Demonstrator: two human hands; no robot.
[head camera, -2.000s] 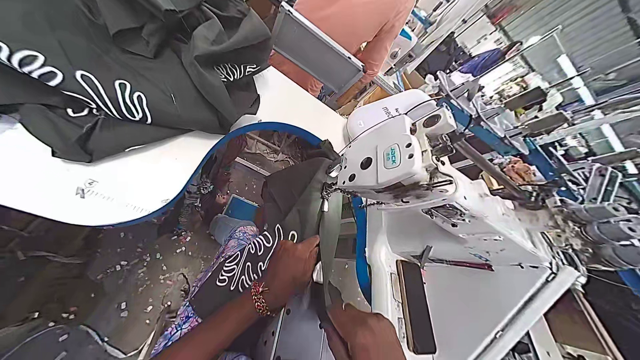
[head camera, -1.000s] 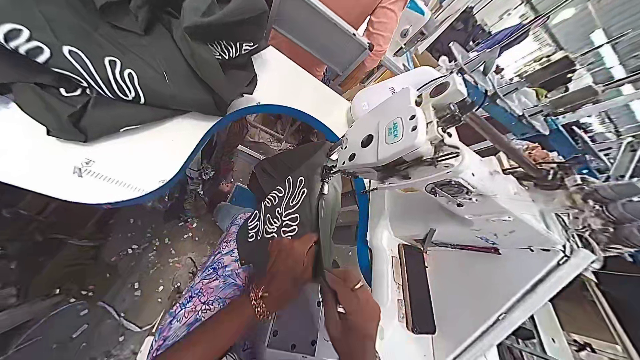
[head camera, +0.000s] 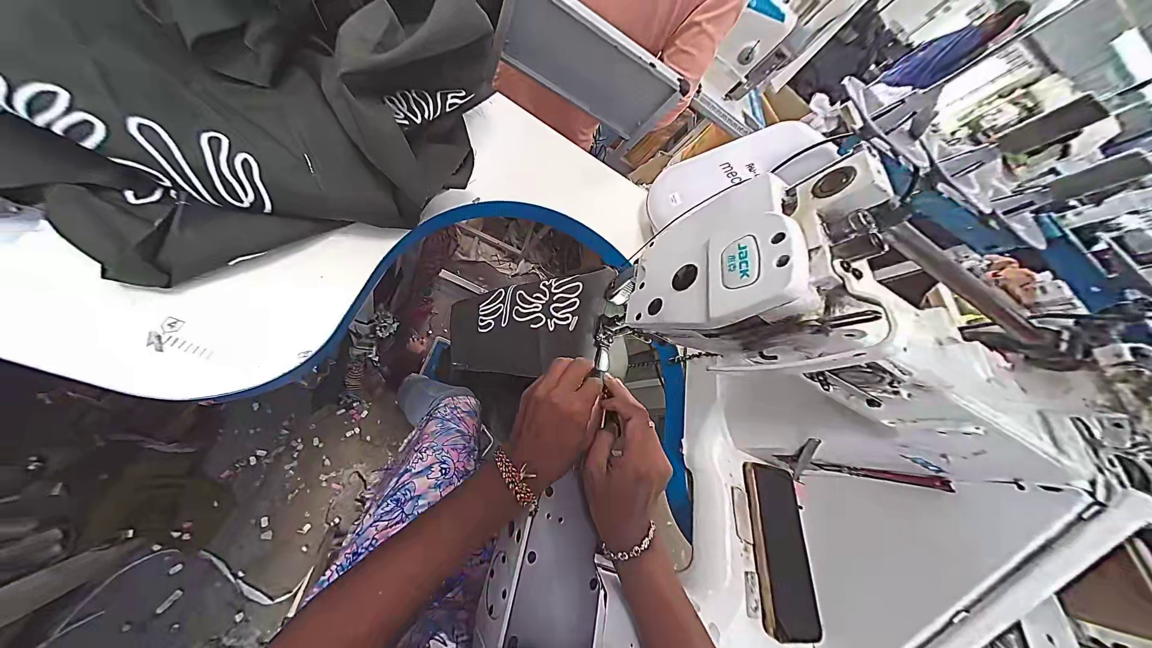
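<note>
Black fabric with white looped lines (head camera: 531, 328) hangs at the needle area of a white Jack sewing machine (head camera: 729, 261). Just below the presser foot, my left hand (head camera: 558, 418) pinches the near end of this fabric, its fingers bent. My right hand (head camera: 630, 459) is close against it on the right, thumb and fingers together at the same edge; whatever is between them is mostly covered. Both hands are over the machine's narrow arm (head camera: 553, 567). A larger heap of the same black fabric (head camera: 315, 126) lies on the white table at the upper left.
The white table (head camera: 225, 315) has a curved blue edge around an opening. A phone (head camera: 783, 549) and thread snips (head camera: 873, 472) lie on the machine bed at the right. A person in an orange top (head camera: 702, 36) is beyond a grey panel (head camera: 589, 63). Scraps litter the floor.
Both hands have moved up toward the presser foot and closer together. The long fabric strip seen earlier between foot and hands is now short, and the patterned part sits farther up, beyond the hands.
</note>
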